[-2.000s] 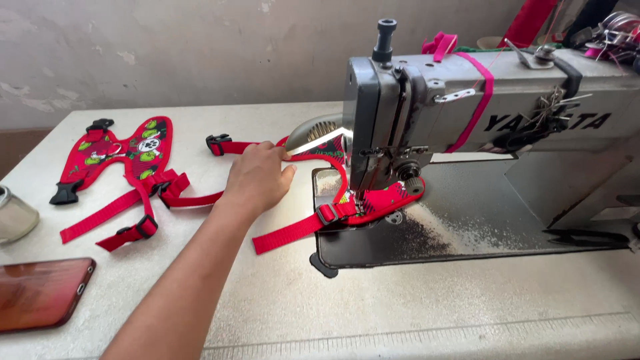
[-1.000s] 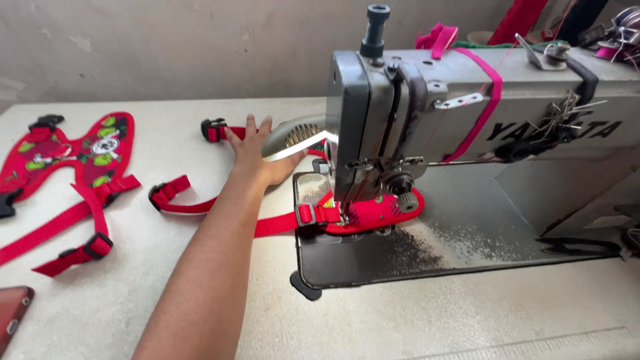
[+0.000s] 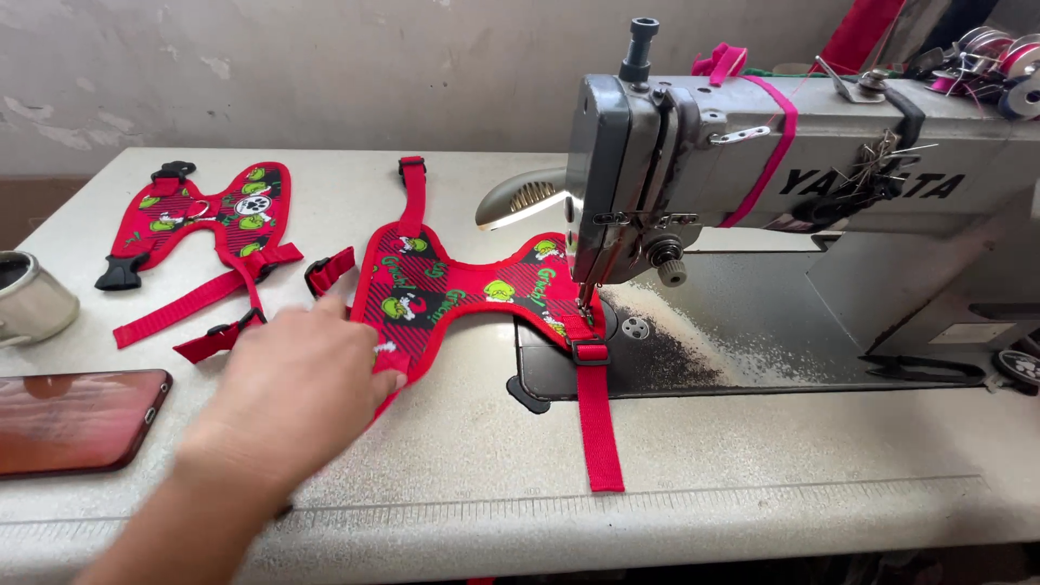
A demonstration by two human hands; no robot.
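Observation:
My left hand [image 3: 305,386], slightly blurred, pinches the lower left edge of a red printed pet harness [image 3: 463,288] between thumb and fingers. The harness lies spread flat, its right end under the needle area of a grey industrial sewing machine [image 3: 780,154]. From that end a red webbing strap [image 3: 600,422] with a black slider [image 3: 590,351] hangs toward the front edge. Another strap with a black buckle [image 3: 412,166] points to the back. A second harness [image 3: 203,211] with a black side-release buckle [image 3: 122,272] lies at the left. My right hand is not in view.
A phone [image 3: 77,422] and a metal cup [image 3: 36,301] stand at the left. Behind the harness a lit lamp [image 3: 524,199] reaches out beside the machine head. Black thread snips [image 3: 922,370] lie on the machine bed, and bobbins [image 3: 987,61] sit on top. A ruler scale runs along the front edge.
The harness at the needle, earlier mostly bunched or hidden, is now spread out to the left with its printed face showing. My left hand has come from beside the lamp to the harness's lower left edge.

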